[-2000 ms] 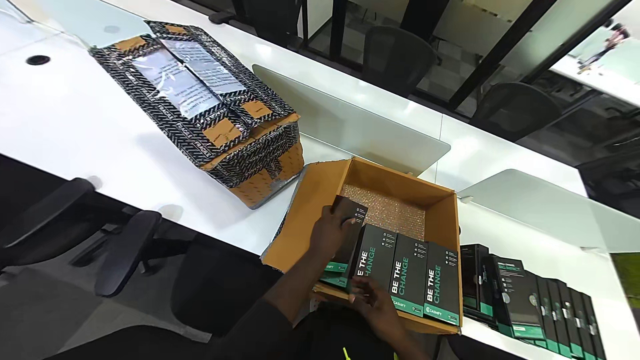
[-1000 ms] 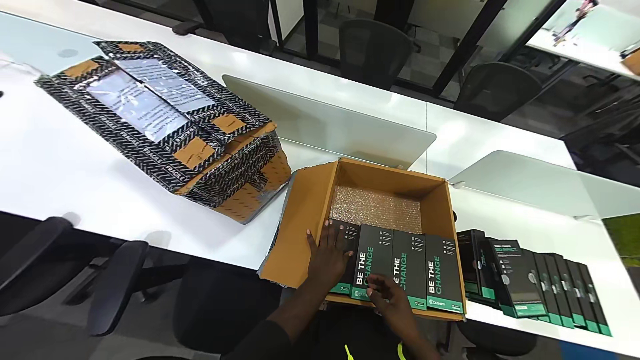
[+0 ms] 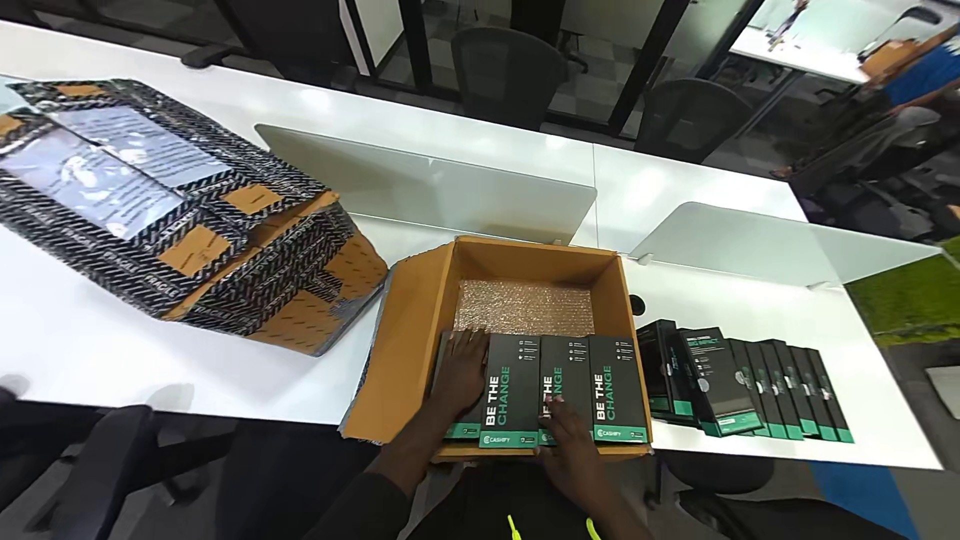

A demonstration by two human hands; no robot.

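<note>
An open cardboard box (image 3: 409, 337) stands near the front edge of the white desk, its bottom lined with bubble wrap (image 3: 525, 306). Several black and green product boxes (image 3: 512, 375) lie side by side in its near half. My left hand (image 3: 461, 375) presses flat on the leftmost one, largely covering it. My right hand (image 3: 566, 435) rests with bent fingers on the lower part of the third product box (image 3: 566, 367) from the left. Neither hand appears to lift anything. More product boxes (image 3: 724, 382) lean in a row on the desk to the right.
A large carton wrapped in black printed tape (image 3: 277, 270) stands on the desk (image 3: 300, 386) at the left. Frosted divider panels (image 3: 435, 187) rise behind the open box and at the right (image 3: 750, 240). Another person (image 3: 892, 112) is in the background at the upper right.
The leftmost product box, tilted up in my left hand two seconds ago, now lies down beside the others under that hand. My right hand has shifted slightly over the row. The view has moved somewhat.
</note>
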